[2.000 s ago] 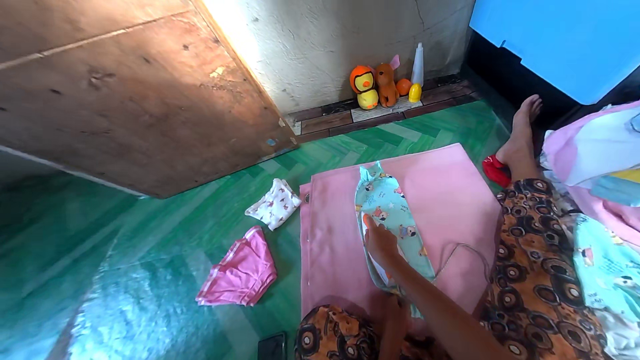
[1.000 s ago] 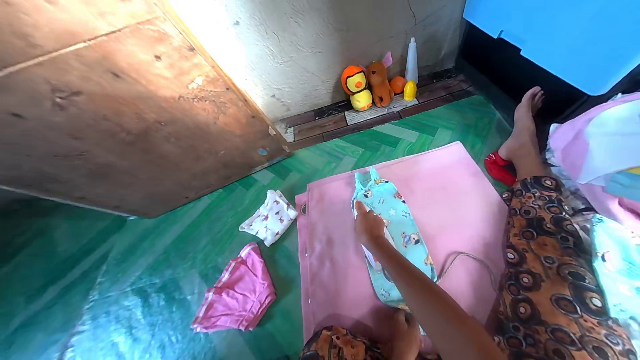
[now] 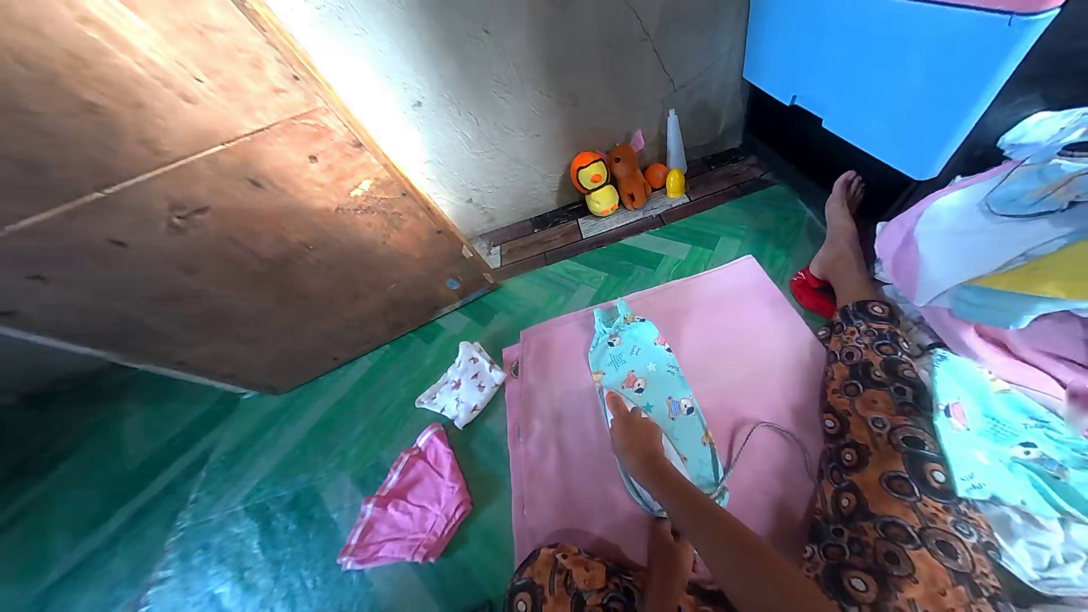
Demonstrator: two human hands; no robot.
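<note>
A mint-green children's garment (image 3: pixel 650 365) with printed animals lies lengthwise on a pink mat (image 3: pixel 565 484). My right hand (image 3: pixel 636 435) is over its left side, fingers pointing toward its upper end. A narrow white thing (image 3: pixel 674 452) shows beside and under that hand; its kind and whether the fingers grip it are unclear. At the garment's lower end is my left hand (image 3: pixel 667 535), partly hidden by the right forearm. A thin grey cord (image 3: pixel 778 427) curves over the mat from the garment's lower right.
On the green floor left of the mat lie a white printed cloth (image 3: pixel 463 384) and pink underpants (image 3: pixel 412 501). Plush toys (image 3: pixel 599 185) and a white tube (image 3: pixel 675 140) stand by the wall. A wooden panel (image 3: pixel 212 195) is at left, piled clothes (image 3: pixel 1011 408) at right, beside the outstretched leg.
Over the last second my right hand has moved down the garment from near its upper end. The garment and the cloths beside the mat remain in place.
</note>
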